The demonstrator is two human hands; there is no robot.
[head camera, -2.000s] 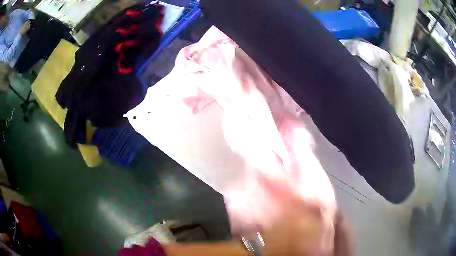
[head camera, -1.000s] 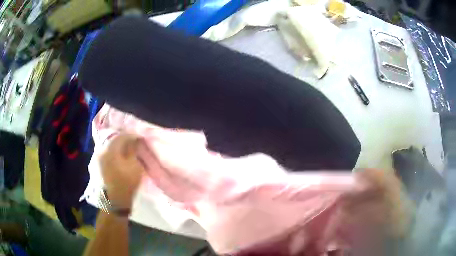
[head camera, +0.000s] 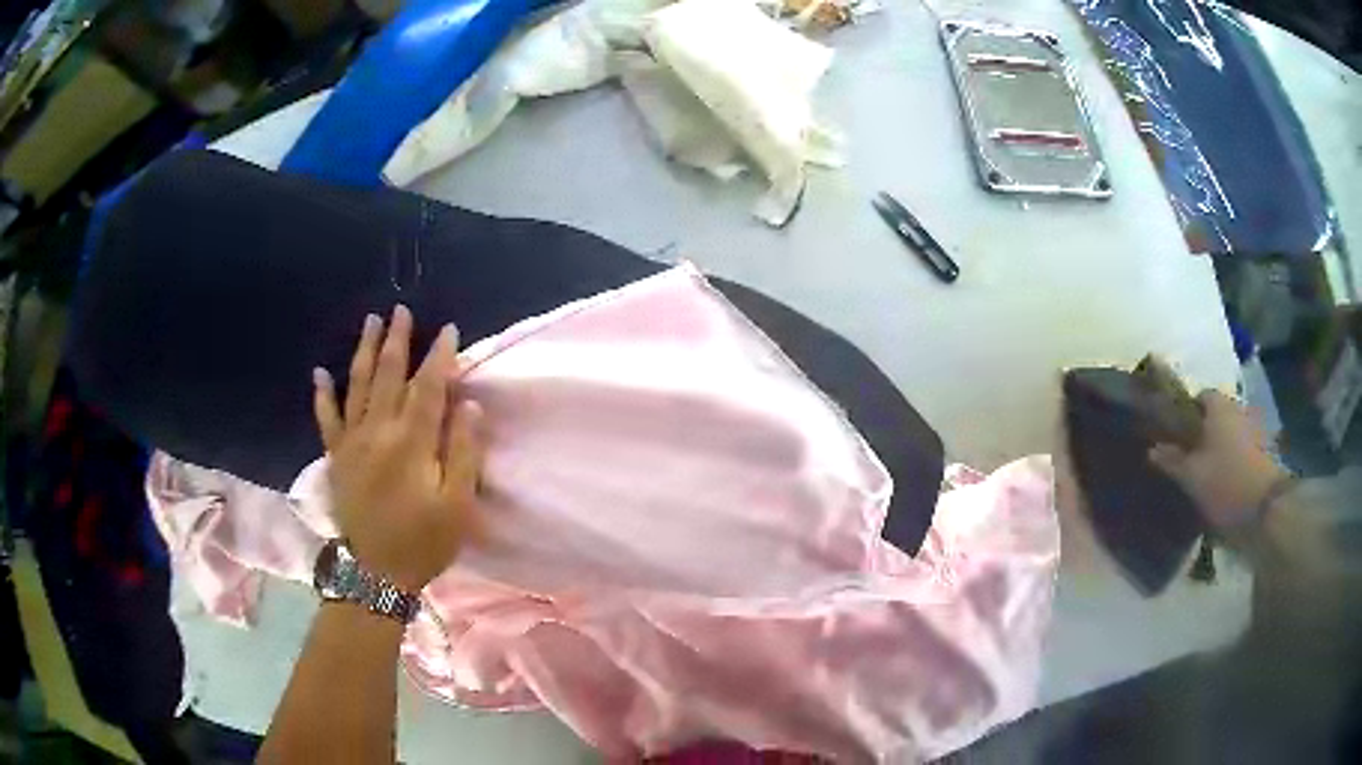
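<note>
A shiny pink garment lies partly over the dark padded form, with one flat panel on top and folds hanging along the front. My left hand, with a metal watch on the wrist, lies flat on the form and the garment's left edge, fingers spread. My right hand grips the handle of the iron at the right, beside the garment and not touching it. The iron's dark pointed plate shows.
A silver iron rest stands at the back right. Thread snips lie between it and the form. Cream cloth and a blue plastic piece are behind the form. Dark garments with red parts hang at the left.
The garment, held up in both hands before, now lies on the form. My right hand has let go of it and taken hold of the iron. My left hand now rests flat.
</note>
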